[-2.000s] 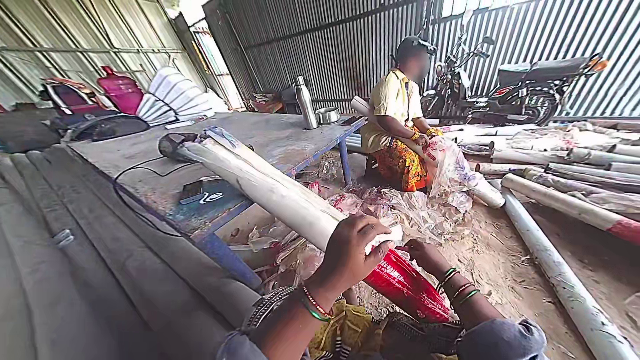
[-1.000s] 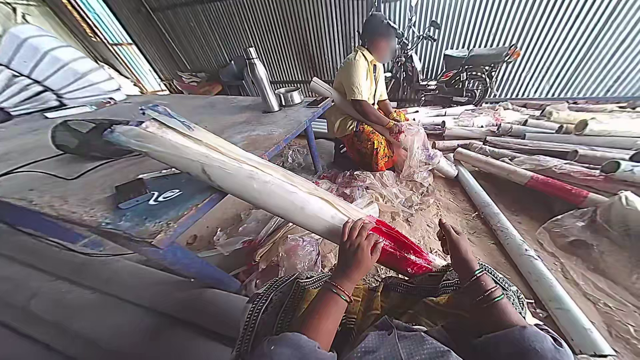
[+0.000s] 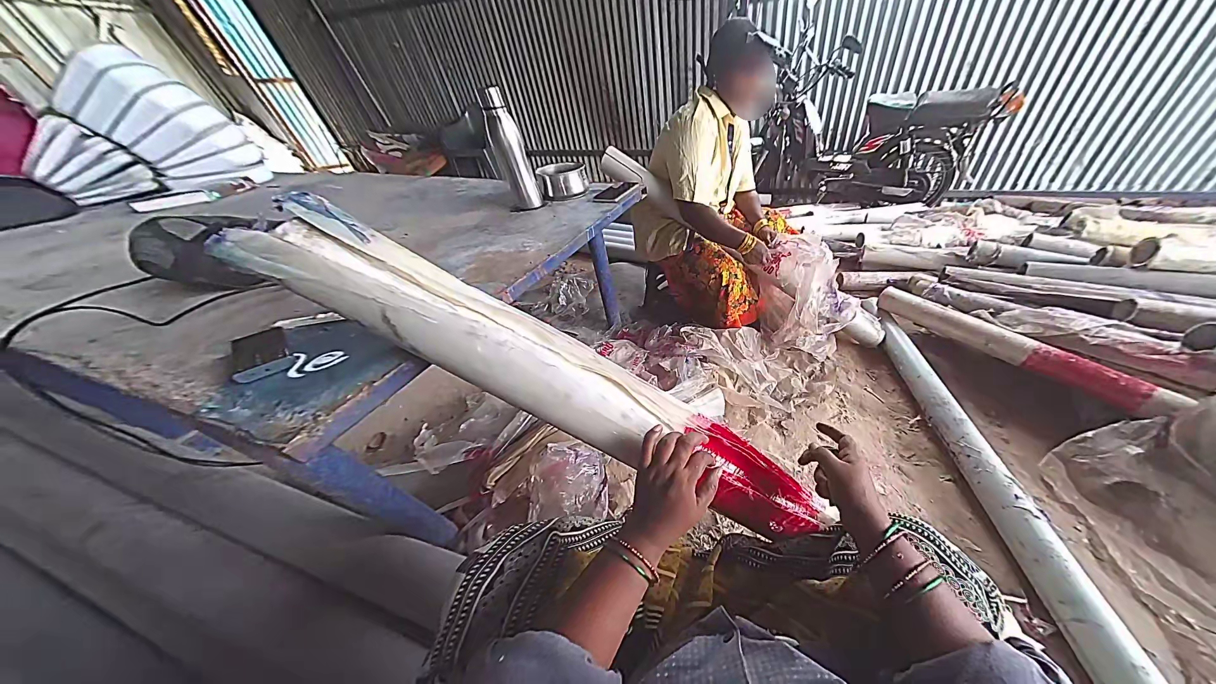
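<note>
A long white pipe (image 3: pixel 456 332) slants from the blue-edged table (image 3: pixel 380 214) down to my lap, its lower part under red printed plastic film (image 3: pixel 760 484). With bent fingers, my left hand (image 3: pixel 670 480) rests on the pipe where the red begins; the thumb's grip is partly hidden. Just right of the red end is my right hand (image 3: pixel 845 475), fingers apart and holding nothing. A loose whitish sheet or film (image 3: pixel 380 252) lies along the pipe's upper side. The far end of the pipe is over a dark mesh object (image 3: pixel 171 249) on the table.
A seated person (image 3: pixel 708 180) handles crumpled clear plastic (image 3: pixel 807 285) ahead. A steel flask (image 3: pixel 508 152), a metal pot (image 3: pixel 562 180) and a brush-like tool (image 3: pixel 261 356) are on the table. Pipes (image 3: pixel 1016 475) lie on the ground at right, with a motorcycle (image 3: pixel 912 142) behind.
My hands were both at the red part two seconds ago; my right hand has since come away from it. The view has shifted and now shows more of the pipe's upper end.
</note>
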